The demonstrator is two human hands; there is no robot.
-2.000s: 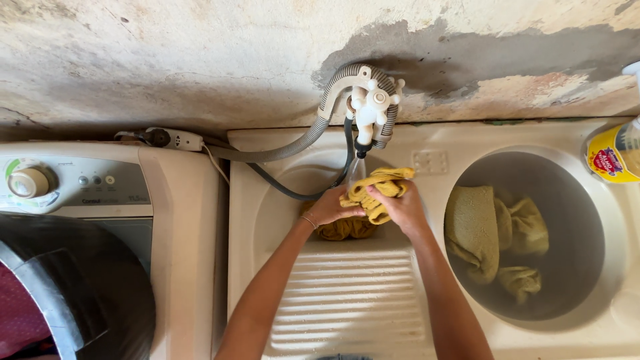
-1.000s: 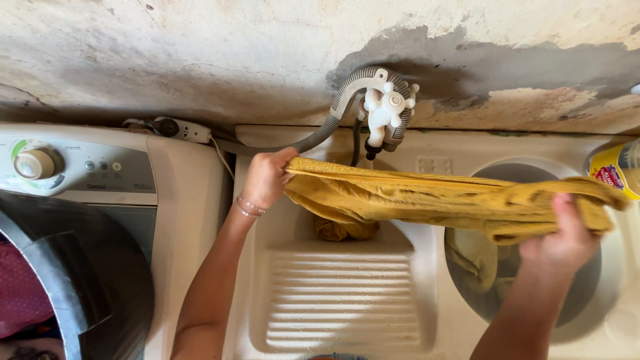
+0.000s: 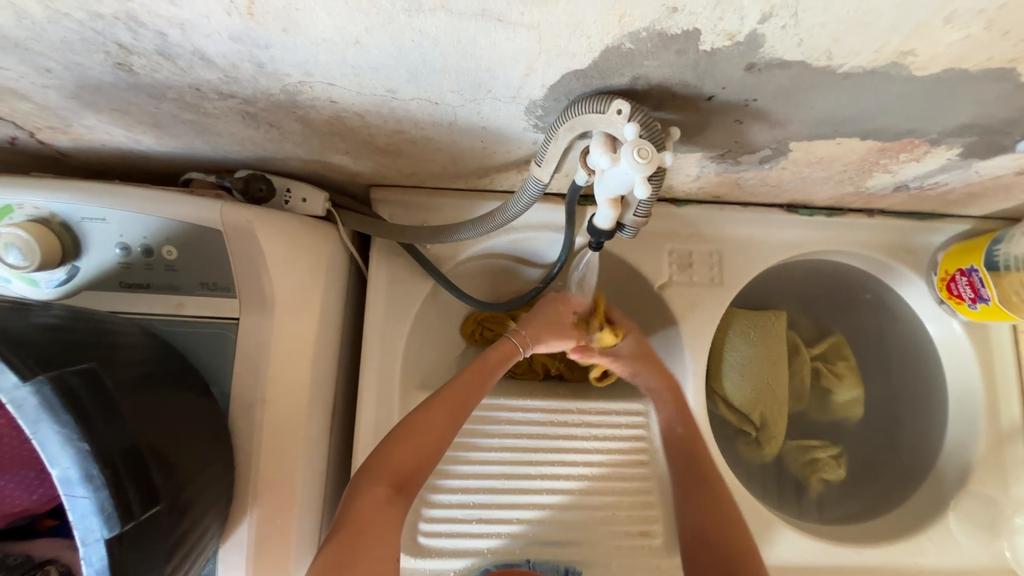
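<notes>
Water runs from the white plastic tap (image 3: 620,172) onto my hands in the left basin of the laundry sink (image 3: 384,336). My left hand (image 3: 554,322) and my right hand (image 3: 628,352) are close together, both gripping a wet mustard-yellow cloth (image 3: 602,330) just below the spout. Part of that cloth is hidden by my fingers. More yellow fabric (image 3: 486,326) lies in the basin under and behind my left hand. In the round right basin, yellowish cloths (image 3: 752,376) lie in cloudy water.
A ribbed washboard (image 3: 544,472) slopes below my forearms. A grey corrugated hose (image 3: 472,228) and a dark thin hose (image 3: 472,300) loop around the tap. At left stand a washing machine (image 3: 280,320) and a black tub (image 3: 160,448) holding clothes. A yellow-labelled container (image 3: 972,276) is at far right.
A second ago my hands held the yellow cloth stretched wide across both basins. They have come together under the tap with the cloth bunched up, and water now flows.
</notes>
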